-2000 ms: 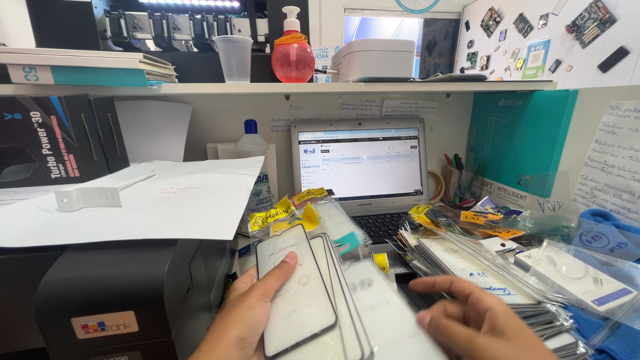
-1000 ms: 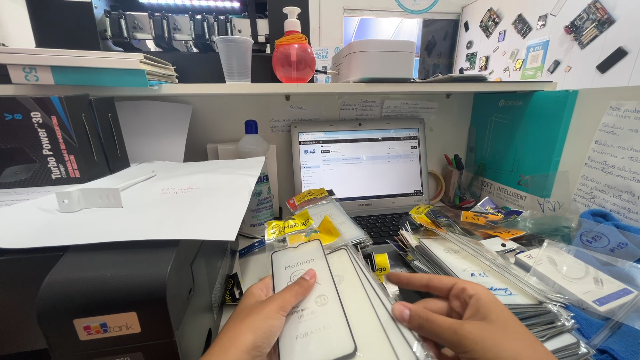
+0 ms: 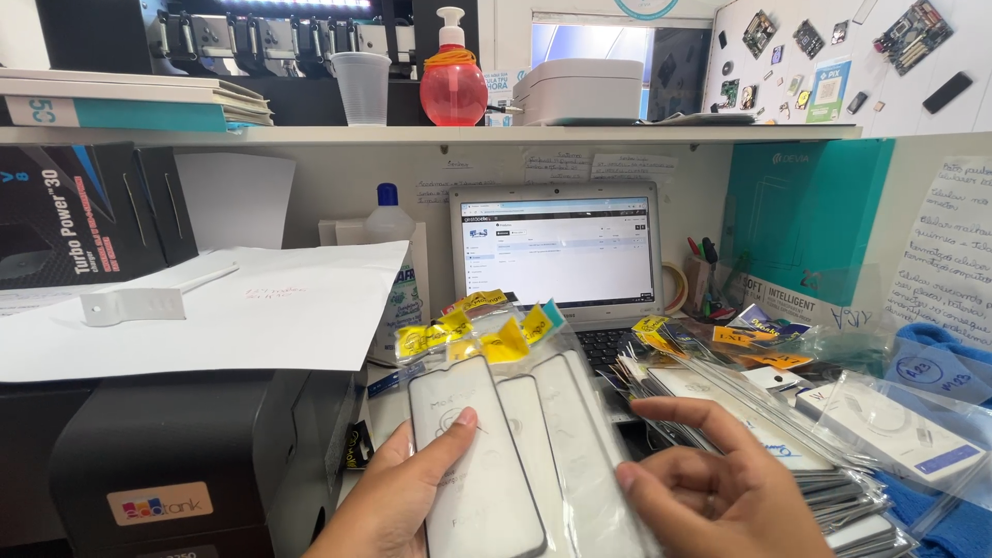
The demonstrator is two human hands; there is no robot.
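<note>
My left hand (image 3: 422, 473) grips several packaged phone screen protectors, its thumb on the front one, a clear black-edged screen protector (image 3: 473, 457) in plastic. Other packets fan out behind it to the right, topped by yellow header tabs (image 3: 504, 341). Beside the rightmost packet (image 3: 581, 449) is my right hand (image 3: 705, 473), thumb and index finger apart; whether it touches the plastic I cannot tell. A thick pile of similar packets (image 3: 744, 411) lies right of the laptop (image 3: 554, 256), whose keyboard is partly hidden by the held packets.
At left a sheet of paper with a white bracket (image 3: 139, 304) covers the top of a black printer (image 3: 178, 465). A bottle (image 3: 387, 225) stands behind the packets. On the right are a white box (image 3: 891, 434), blue cloth (image 3: 930, 504) and a teal box (image 3: 806, 217). A shelf (image 3: 434, 136) spans above.
The held packets are spread differently, with a clear packet now at the right of the fan and yellow tabs at their tops. My left hand still holds them; my right hand stays beside them.
</note>
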